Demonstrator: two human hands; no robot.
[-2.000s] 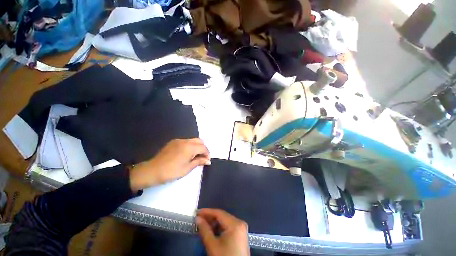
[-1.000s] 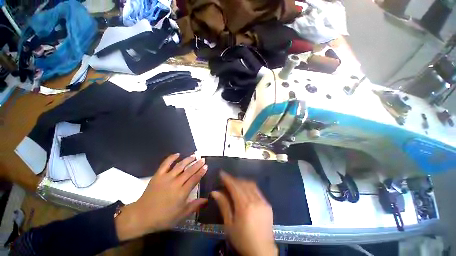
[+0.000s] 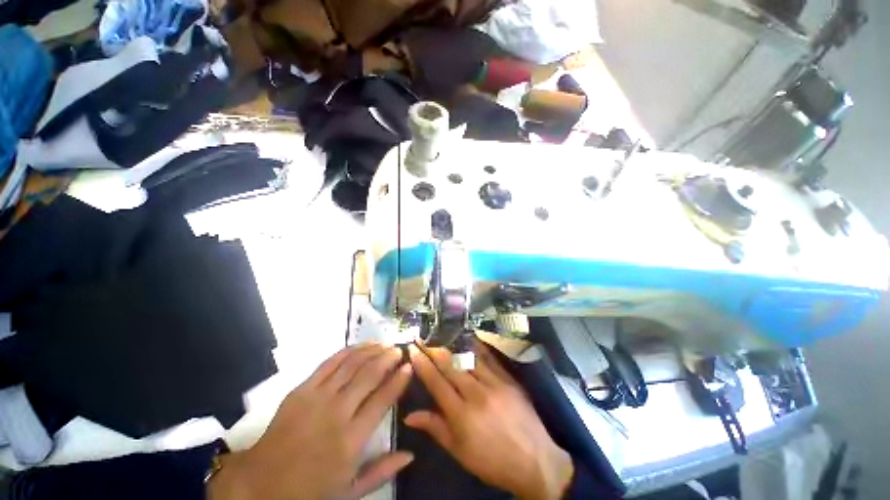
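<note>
A black cut panel (image 3: 429,477) lies in front of the needle of the white sewing machine (image 3: 605,278) with a light-blue band. My left hand (image 3: 317,420) lies flat at the panel's left edge, fingertips near the presser foot (image 3: 410,332). My right hand (image 3: 488,415) lies flat on the panel, fingertips just in front of the foot. Both hands press down with fingers slightly apart and grip nothing. The needle point and the panel's far edge are hidden by fingers and machine head.
A stack of black panels (image 3: 137,327) lies left of the machine, with a pile of narrow black strips (image 3: 220,176) above it. Brown cloth (image 3: 342,29) and black bunched cloth (image 3: 356,122) lie behind. Black scissors-like loops (image 3: 620,381) lie under the machine arm.
The view has shifted right and closer to the machine. Both hands have moved forward to the presser foot, and the panel has moved with its far edge towards the needle.
</note>
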